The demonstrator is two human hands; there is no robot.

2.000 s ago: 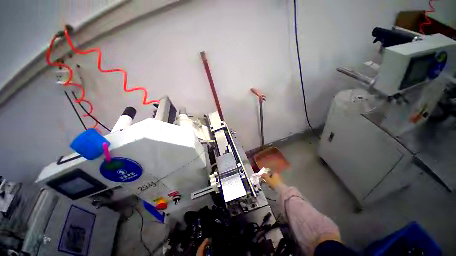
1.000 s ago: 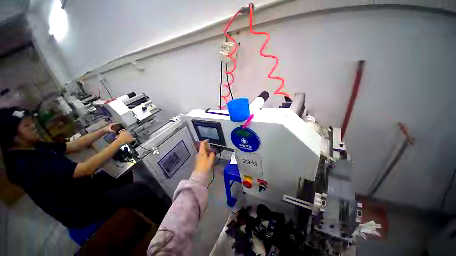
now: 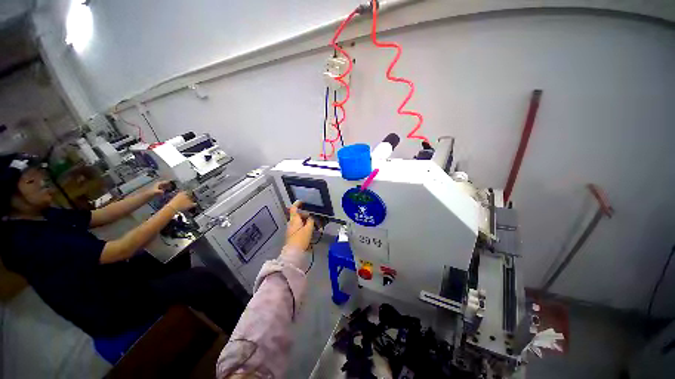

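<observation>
My left hand (image 3: 300, 229), in a pale pink sleeve, is at the lower edge of the touchscreen panel (image 3: 308, 195), with one finger raised against the screen and no object visible in it. The panel is at the left end of the white machine housing (image 3: 422, 215). My right hand is not in view. Black corded parts (image 3: 388, 344) lie heaped on the metal table below the housing. The narrow metal work slide (image 3: 508, 296) runs along the machine's right side, its rails exposed.
A blue cup (image 3: 354, 161) stands on the housing. A blue stool (image 3: 340, 266) is below the panel. A white tissue tuft (image 3: 546, 341) sticks out by the slide. Another person (image 3: 81, 244) works at a machine on the left. A brown box (image 3: 174, 344) is at the lower left.
The view has turned left from the slide to the panel. My left hand has come up to the screen, and my right hand has left view. The slide's pale plate has shifted back, baring the rails.
</observation>
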